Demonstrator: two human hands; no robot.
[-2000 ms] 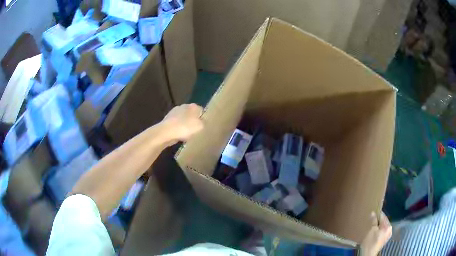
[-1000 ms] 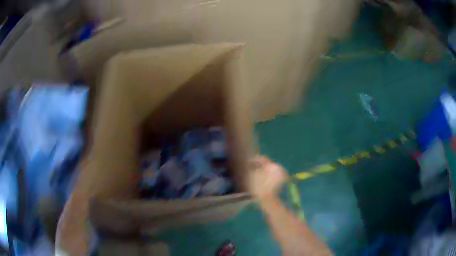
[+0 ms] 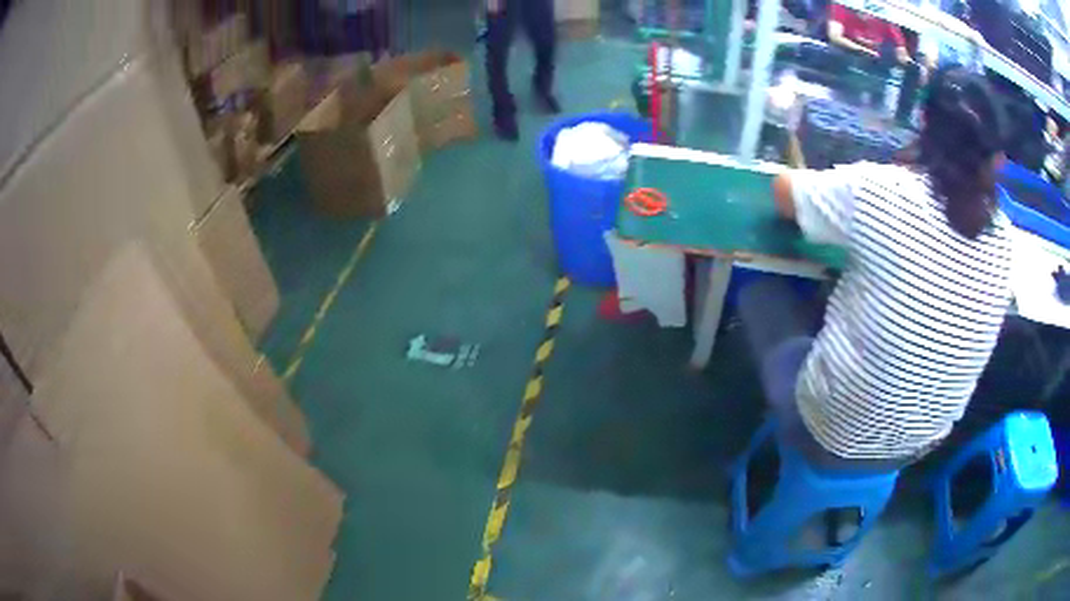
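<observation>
Neither of my hands is in the picture. Large brown cardboard sheets or carton sides (image 3: 164, 387) fill the left side, nearest in front of me. The carton with small product boxes is not in view. Open brown cartons (image 3: 352, 159) stand on the floor farther off at the upper left.
A person in a striped shirt (image 3: 903, 317) sits on a blue stool (image 3: 810, 493) at a green-topped table (image 3: 716, 206). Another blue stool (image 3: 997, 481) stands at right. A blue bin (image 3: 581, 223) holds a white bag. Yellow-black tape (image 3: 522, 423) marks the green floor. Someone's dark-trousered legs (image 3: 520, 59) show.
The view has swung away from the open carton, the small boxes and the white-blue pile. Both hands, earlier on the carton's edges, have left the picture.
</observation>
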